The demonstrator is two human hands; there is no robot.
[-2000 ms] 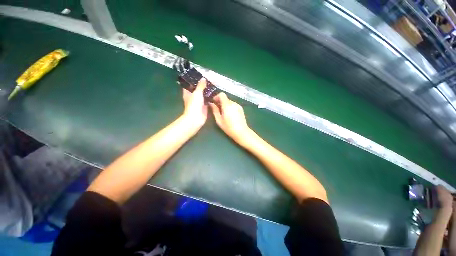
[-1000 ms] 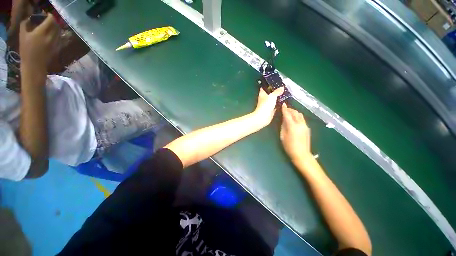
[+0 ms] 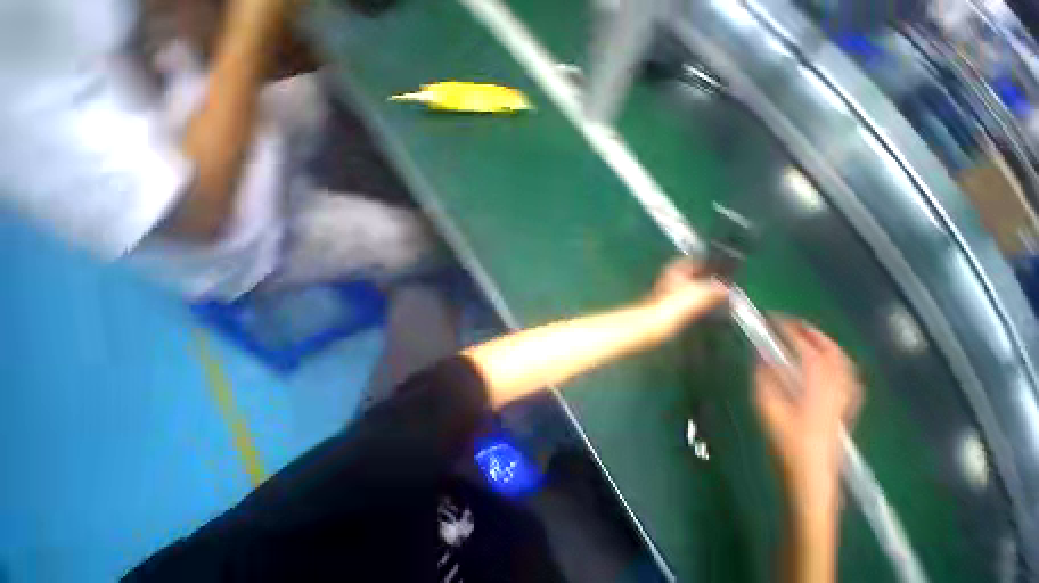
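Observation:
The frame is blurred. My left hand (image 3: 692,293) is closed on the dark circuit board module (image 3: 725,257) at the pale metal strip. Thin pale wire ends or plugs stick out beyond the module's far side. My right hand (image 3: 809,387) is over the strip, to the right of and nearer than the module, apart from it. Its fingers look bent, and blur hides whether it holds anything. A small white piece (image 3: 696,440) lies on the green surface between the right forearm and the bench's near edge.
A yellow glue tube (image 3: 469,98) lies on the green bench at the upper left. The pale metal strip (image 3: 644,182) divides the bench, with an upright post (image 3: 619,57) on it. Curved metal rails run beyond. A person in white (image 3: 86,137) sits at the left.
The view has swung, so the bench items sit further right. My right hand has moved away from the module to the right, over the strip. My left hand still holds the module.

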